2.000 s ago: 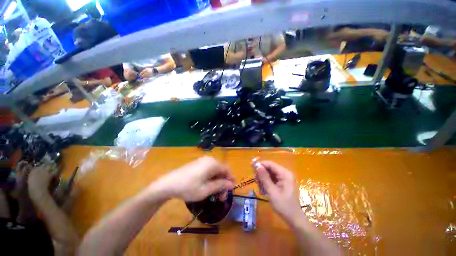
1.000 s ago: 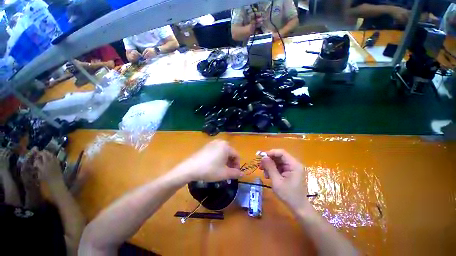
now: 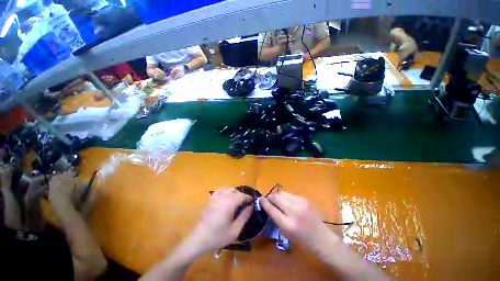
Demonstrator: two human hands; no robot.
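Observation:
A round black housing [image 3: 253,226] stands on the orange bench top, partly hidden by both hands. My left hand [image 3: 226,215] is over its left side, and my right hand [image 3: 291,214] is over its right side. The fingertips of both hands meet above the housing at a tiny white connector [image 3: 258,204]. A thin dark wire [image 3: 272,190] loops up by my right fingertips. The silver-grey block [image 3: 282,241] lies just right of the housing, partly under my right hand. A flat black strip [image 3: 238,247] shows below the housing.
A heap of glossy black parts [image 3: 285,123] lies on the green strip [image 3: 384,129]. A crumpled clear bag [image 3: 164,137] is left of it. A pale shelf beam [image 3: 219,35] crosses above. Another person's arms [image 3: 68,211] work at the left. More units [image 3: 368,74] stand across.
My hands have come together over the housing; before, they were apart with wires stretched between them. The right hand moved left and down with the white connector.

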